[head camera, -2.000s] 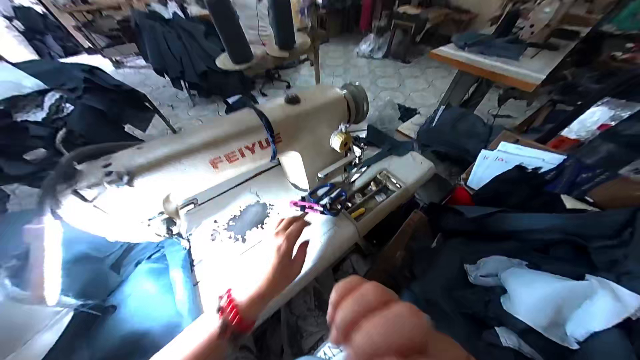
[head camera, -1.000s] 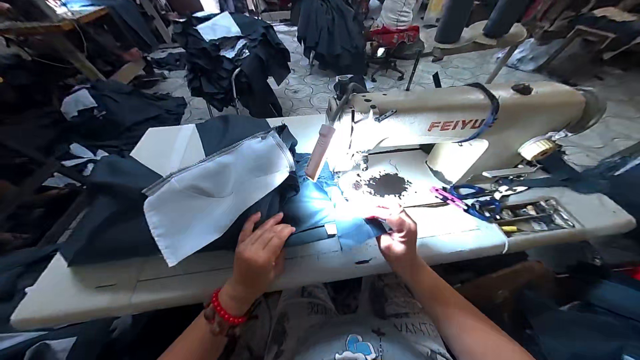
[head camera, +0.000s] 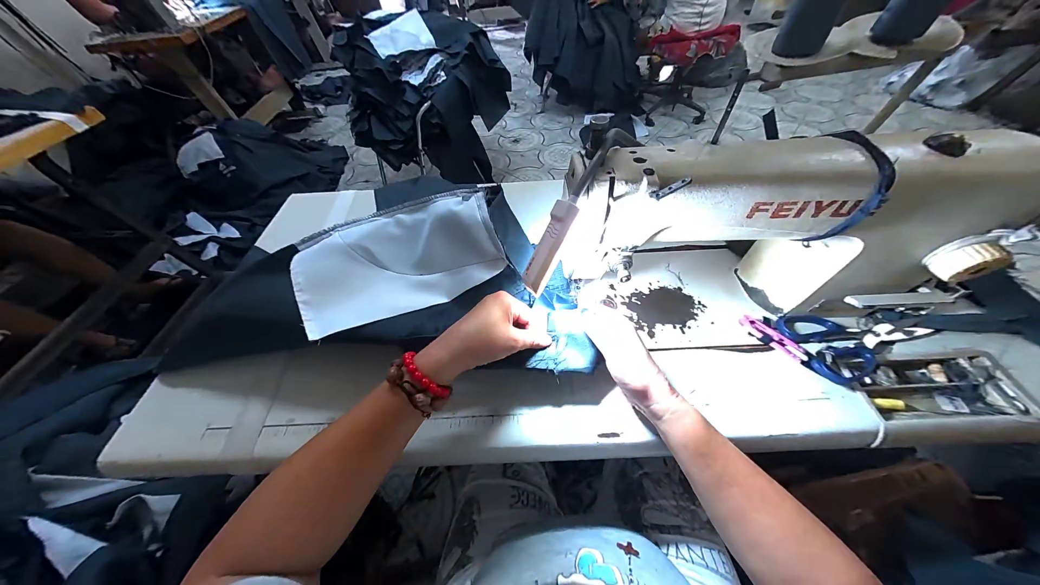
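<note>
Dark fabric (head camera: 236, 309) with a white pocket lining piece (head camera: 398, 264) lies across the left of the table of a Feiyue sewing machine (head camera: 715, 195). My left hand (head camera: 496, 329), with a red bead bracelet (head camera: 426, 376) at the wrist, pinches the fabric's right end just left of the needle area. Under the bright lamp (head camera: 550, 244), my right hand (head camera: 621, 349) rests at the fabric's lit blue edge (head camera: 573, 353), beside the presser foot (head camera: 621, 266). Glare hides its fingertips, so its hold cannot be made out.
Blue-handled scissors (head camera: 845, 361) and a pink thread snipper (head camera: 772, 337) lie right of my hands, beside a tray (head camera: 995, 370) of small metal parts. Behind the table, dark garments (head camera: 414, 89) are heaped on a stand. More fabric (head camera: 236, 162) lies on the floor at left. People are partly visible farther back.
My left hand has moved right, from lying spread on the dark fabric to pinching it near the needle. Two seconds ago my hands were raised nearer the scissors. The view has swung left since then.
</note>
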